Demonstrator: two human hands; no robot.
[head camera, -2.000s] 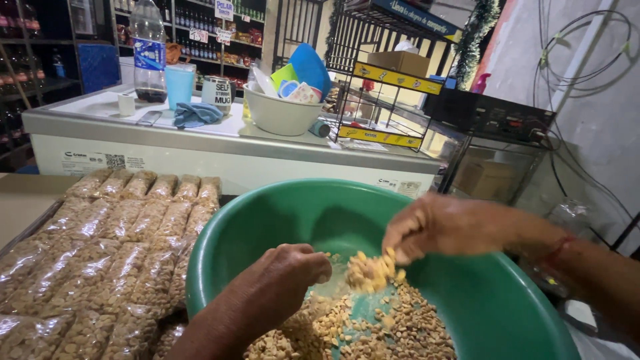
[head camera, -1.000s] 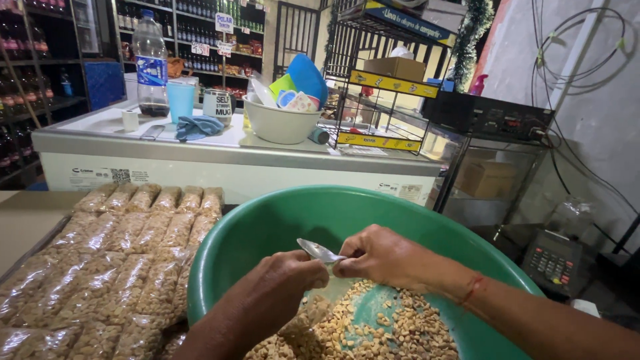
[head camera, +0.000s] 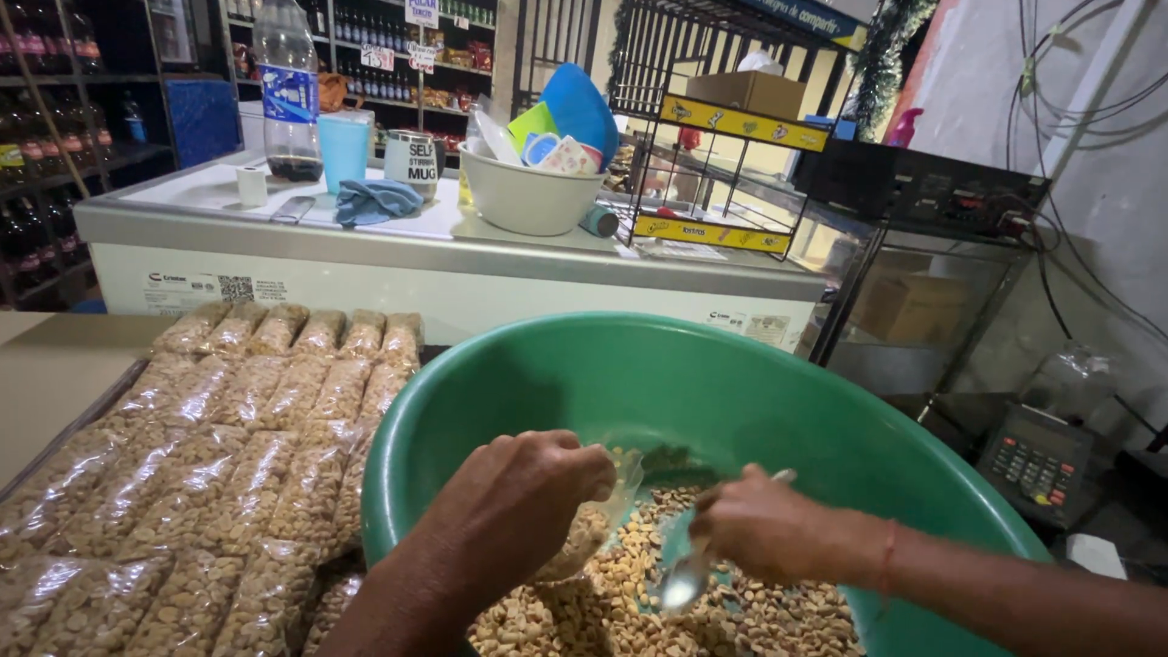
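Note:
A large green plastic basin (head camera: 712, 365) holds loose shelled peanuts (head camera: 730, 630) across its bottom. Over its left part my left hand (head camera: 529, 493) grips the top of a clear plastic bag (head camera: 584, 538) with peanuts in it. My right hand (head camera: 766, 529) holds a metal spoon (head camera: 684, 584) by its handle, its bowl low over the peanuts and slightly blurred. Left of the basin lie rows of filled clear bags of peanuts (head camera: 246, 456), packed side by side. The lower part of the bag is partly hidden behind my left hand.
Behind the basin stands a white chest freezer (head camera: 456, 292) bearing a grey bowl of plastic ware (head camera: 529, 196), a bottle (head camera: 290, 100), a blue cup (head camera: 344, 151), a mug (head camera: 412, 164) and a blue cloth (head camera: 376, 203). A wire rack (head camera: 730, 173) stands beside them; a card terminal (head camera: 1036, 461) sits at right.
Two seconds ago my right hand held up a heaped load of peanuts; one second ago the spoon was raised at the bag. Now the spoon is lower, over the peanuts, and the hands are apart.

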